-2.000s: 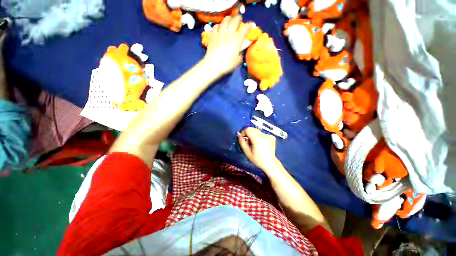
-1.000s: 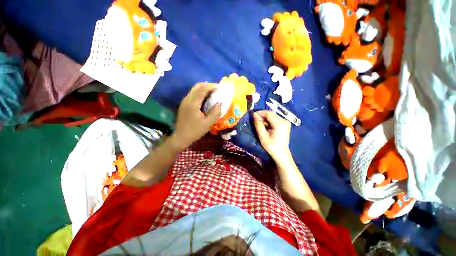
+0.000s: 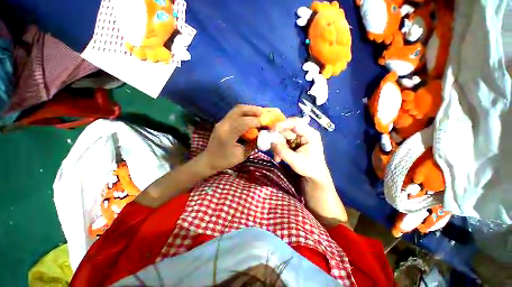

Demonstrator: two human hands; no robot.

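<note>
A plush crab (image 3: 272, 116) is held over my lap at the table edge, mostly hidden by my hands. My left hand (image 3: 233, 137) grips its body from the left. A white plush claw (image 3: 265, 140) shows between my hands. My right hand (image 3: 300, 147) is at the crab's right side, fingertips pinched by the claw; whether they hold a needle or thread is too small to tell. White thread snips (image 3: 318, 115) lie on the blue cloth right of my hands. Another orange crab (image 3: 330, 39) lies belly down beyond them, with a loose white claw (image 3: 319, 91) below it.
A crab (image 3: 151, 33) lies on a printed sheet (image 3: 135, 78) at upper left. A crab pile (image 3: 388, 103), a white woven ring (image 3: 396, 182) and a white sack (image 3: 477, 123) are at right. A white bag (image 3: 70, 179) of crabs stands lower left, below table level.
My left hand fetched a crab from the far table and brought it to my lap. It is now turned, with its claw between my hands. My right hand has moved in to meet it.
</note>
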